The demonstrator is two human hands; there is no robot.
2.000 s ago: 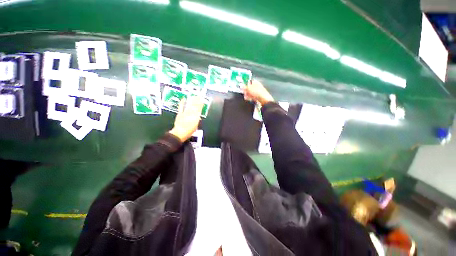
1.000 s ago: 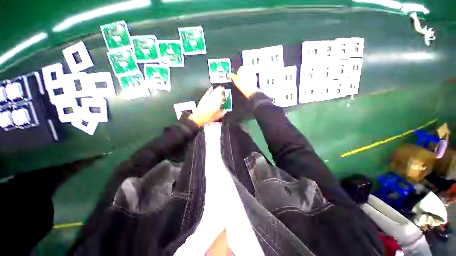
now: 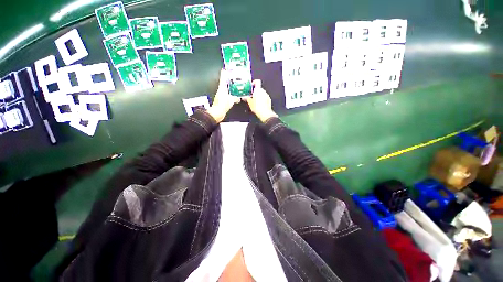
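My left hand [image 3: 221, 100] and my right hand [image 3: 260, 101] hold a green circuit board [image 3: 240, 86] by its left and right sides, low in front of me. Another green board [image 3: 235, 54] lies just beyond it on the black mat [image 3: 268, 82]. Several green boards [image 3: 176, 37] lie in loose rows to the left. A single white square piece [image 3: 197, 104] lies left of my left hand, partly hidden by it. I cannot tell whether the held board touches the mat.
White frames [image 3: 100, 77] lie in a loose pile at the left, beside a black tray [image 3: 26, 118] with white parts. White square assemblies [image 3: 305, 80] lie right of my hands, with a larger block [image 3: 367, 58] further right. Blue stools [image 3: 435, 198] and boxes stand at lower right.
Both hands now hold one board between them; a second ago my right hand was at the farther board and my left hand at the nearer one. The camera view has shifted.
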